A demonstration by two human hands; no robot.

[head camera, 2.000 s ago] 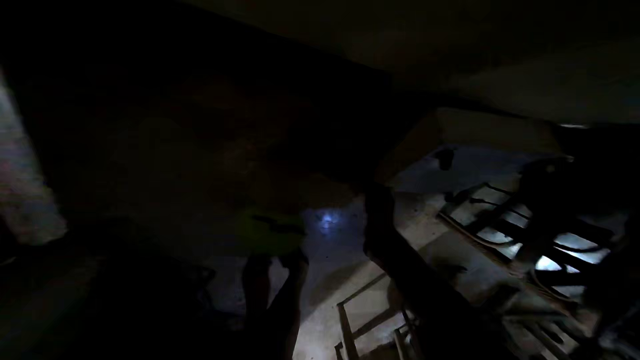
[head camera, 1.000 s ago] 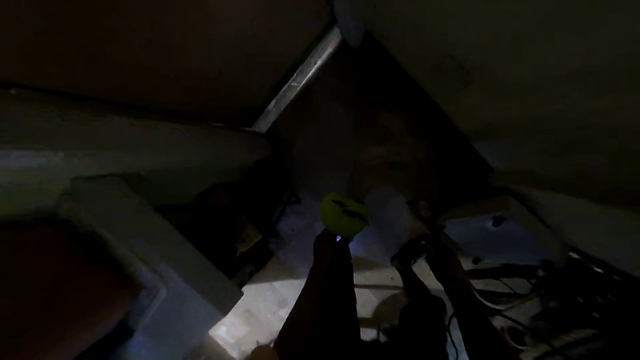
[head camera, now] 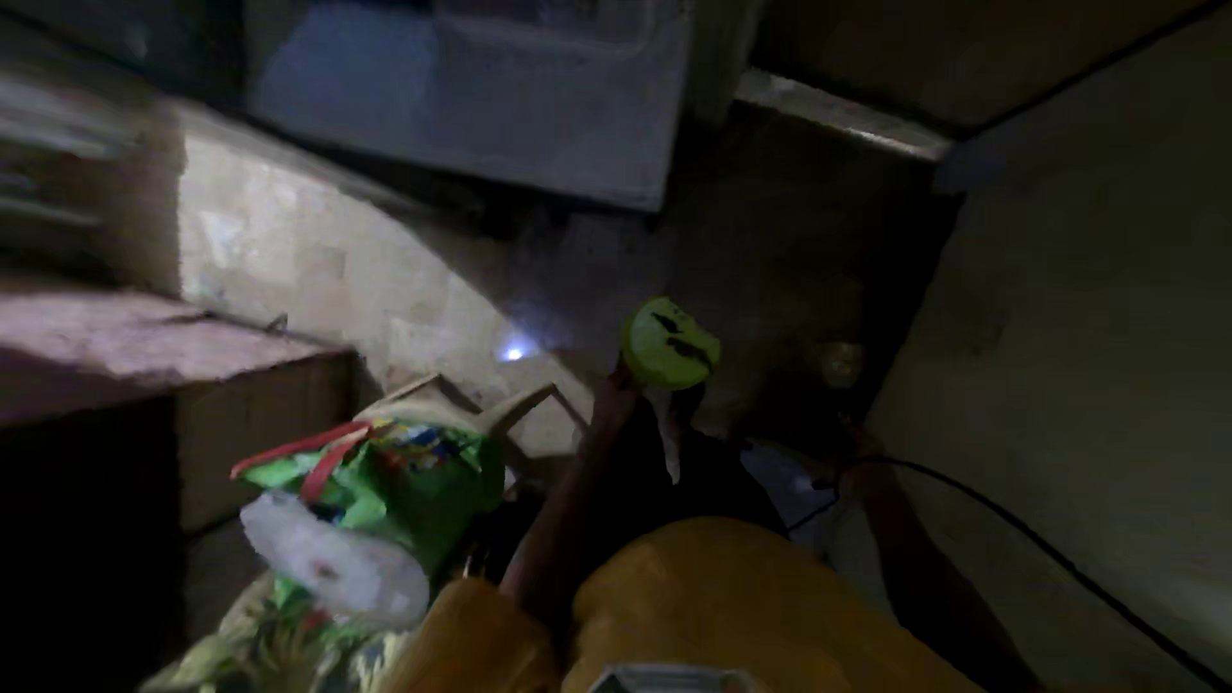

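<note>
My left hand [head camera: 619, 385] is closed on a yellow-green round object [head camera: 671, 345] with dark marks on its face, just in front of my body; its exact kind is unclear. On the right, low beside the wall, my right hand [head camera: 859, 457] grips a thin black cable [head camera: 1020, 529] that runs off to the lower right. Dim light hides the fingers of both hands. A small bright spot of light [head camera: 517, 352] shows on the floor to the left of the yellow-green object.
A green bag with red handles [head camera: 423, 491] and a whitish rounded thing [head camera: 332, 568] are at the lower left. A large pale box-like piece [head camera: 539, 106] stands ahead. A bare wall [head camera: 1078, 318] runs along the right. Tiled floor [head camera: 318, 260] shows at the left.
The view has swung widely, bringing the green bag into sight. My left hand still has the yellow-green object. The room looks brighter than two seconds ago.
</note>
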